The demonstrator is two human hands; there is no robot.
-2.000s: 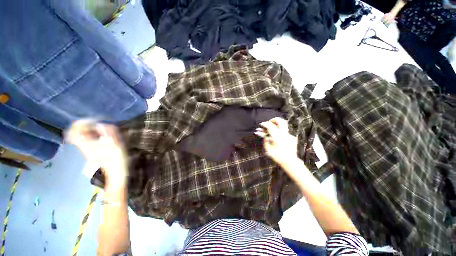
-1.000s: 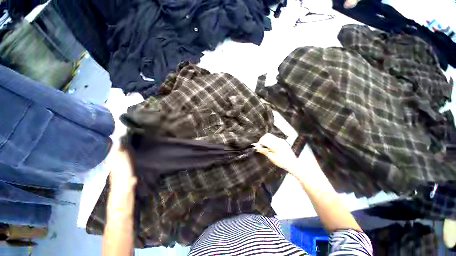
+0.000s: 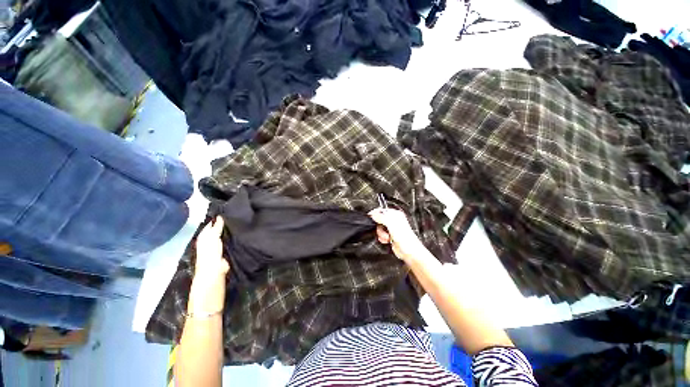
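Observation:
A brown plaid garment (image 3: 325,162) lies spread in front of me. Its plain dark lining (image 3: 291,230) shows across the middle, stretched between my hands. My left hand (image 3: 210,246) grips the garment at the left end of the lining. My right hand (image 3: 393,230) pinches the right end of the lining edge. A small thin metallic tip, possibly thread snips (image 3: 382,201), sticks up from my right hand; the rest is hidden in the fingers.
More plaid garments (image 3: 560,166) are heaped at the right. Dark buttoned garments (image 3: 265,60) lie at the far side of the white table (image 3: 492,261). A denim jacket (image 3: 83,181) hangs at the left. A wire hanger (image 3: 488,27) lies at the back. A blue bin (image 3: 459,364) shows below.
Two seconds ago my left hand was off to the left, blurred, and the lining lay open. Now both hands hold the lining. Since one second ago, my left hand has lowered slightly; the metallic tip shows.

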